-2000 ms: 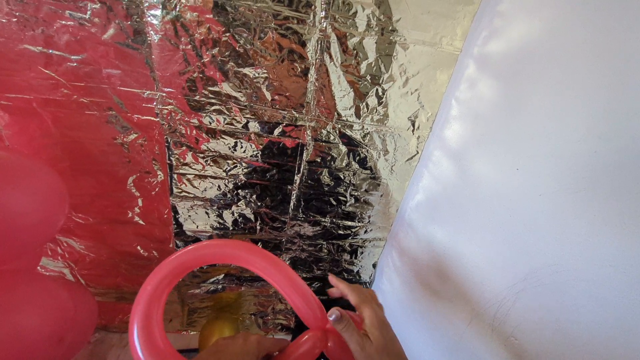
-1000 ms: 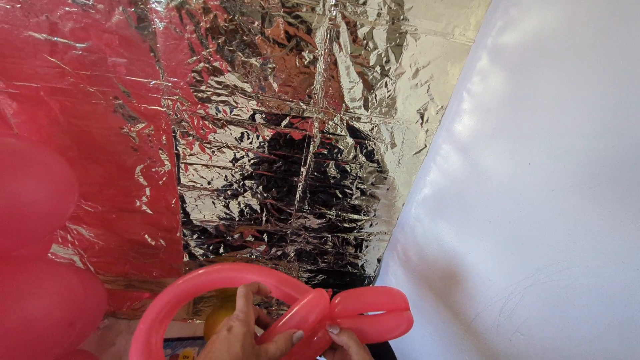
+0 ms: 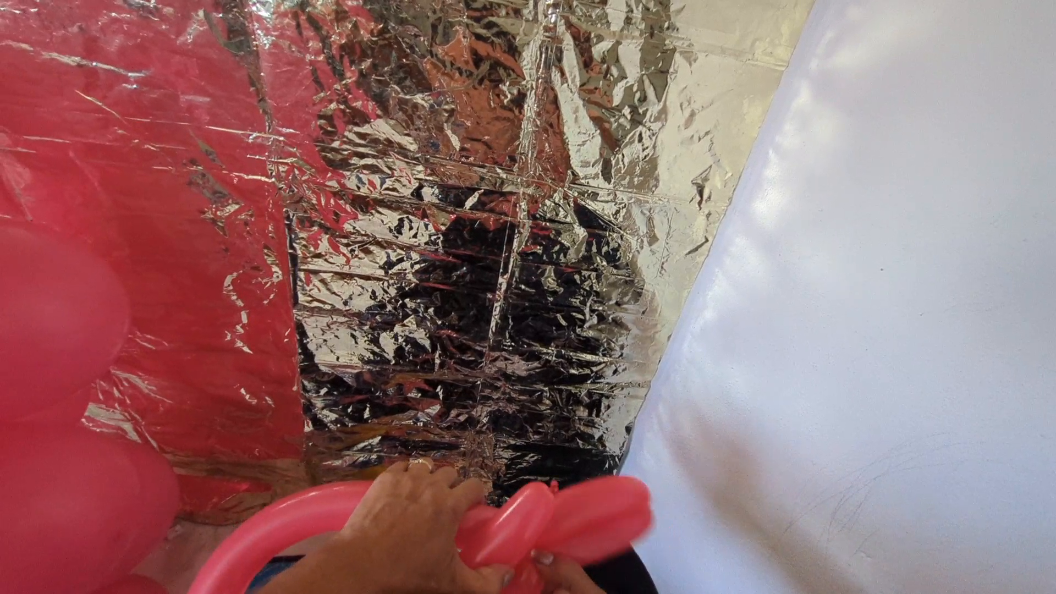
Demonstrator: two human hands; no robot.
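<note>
At the bottom centre, a long red modelling balloon [image 3: 285,516] curves from the lower left to several twisted bubbles on its right. My left hand [image 3: 404,528] is closed around it where the long part meets the bubbles, with the back of the hand toward the camera. My right hand [image 3: 561,571], cut off by the bottom edge, pinches the underside of the bubbles near the twist; only its fingertips show. The rightmost bubbles [image 3: 598,516] point right and look blurred.
Crinkled silver foil [image 3: 495,297] hangs on the wall ahead, with red foil [image 3: 198,313] to its left. Large red balloons [image 3: 58,330] bulge in at the left edge. A plain white wall [image 3: 866,247] fills the right side.
My left hand has moved from below the loop to over the top of the balloon, now covering part of it. My right hand has shifted lower; two seconds ago it was on the twist.
</note>
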